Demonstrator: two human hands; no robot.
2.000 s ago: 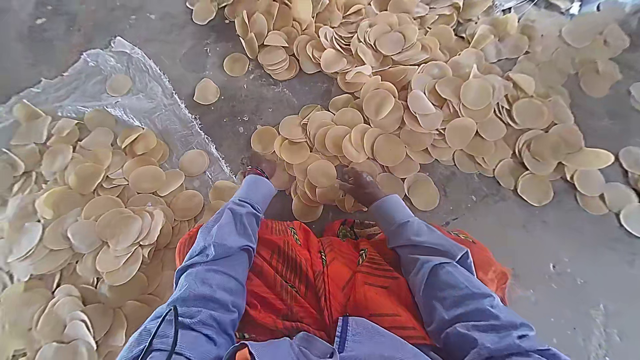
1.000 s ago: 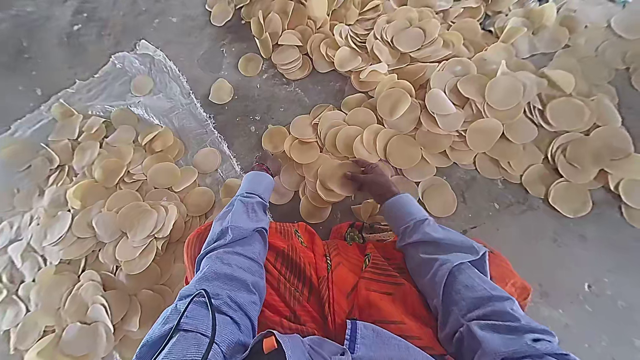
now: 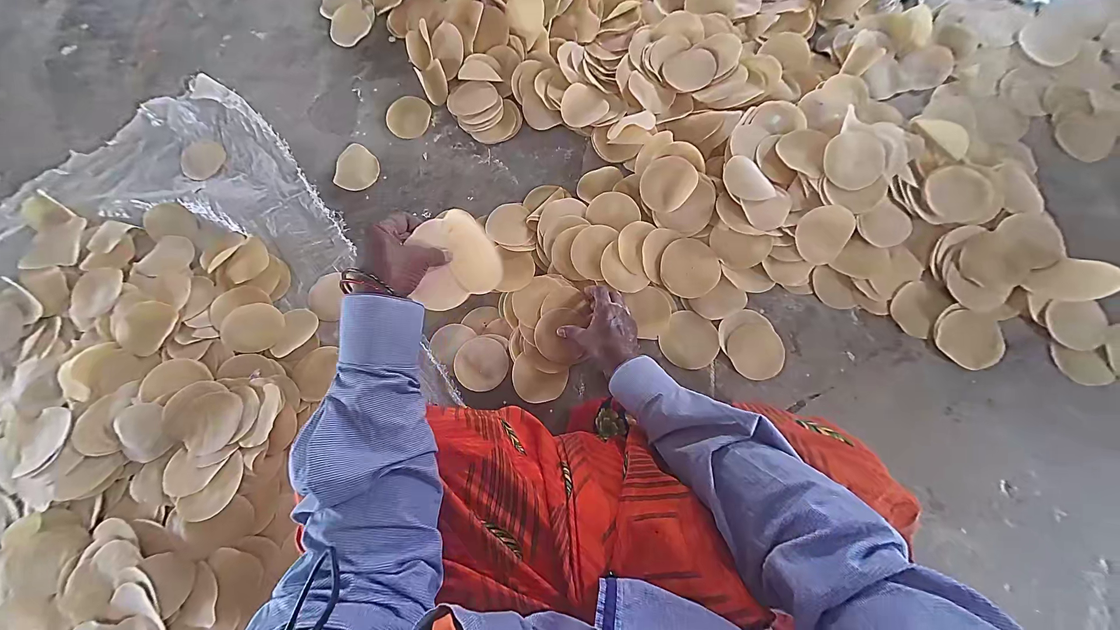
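Observation:
Between finger and thumb, my left hand (image 3: 401, 254) holds several thin round tan discs (image 3: 468, 254), raised at the near left end of the spread of discs. My right hand (image 3: 604, 328) has its fingers on a small stack of the same discs (image 3: 557, 332) lying on the floor in front of my knees; whether it grips them I cannot tell. More overlapping discs (image 3: 691, 267) lie just beyond and to the right of that hand. Under my forearms is red-orange patterned cloth (image 3: 560, 507) over my lap.
A large heap of discs (image 3: 201, 420) lies at left on a whitish plastic sheet (image 3: 254, 166). Another wide heap (image 3: 687, 66) spreads over the grey concrete floor (image 3: 1015, 490) from the top middle to the right. Two loose discs (image 3: 357, 167) lie between the heaps.
My left hand, low and partly hidden at the discs' left edge before, now shows with several discs in it. My right hand is still at the near edge of the discs.

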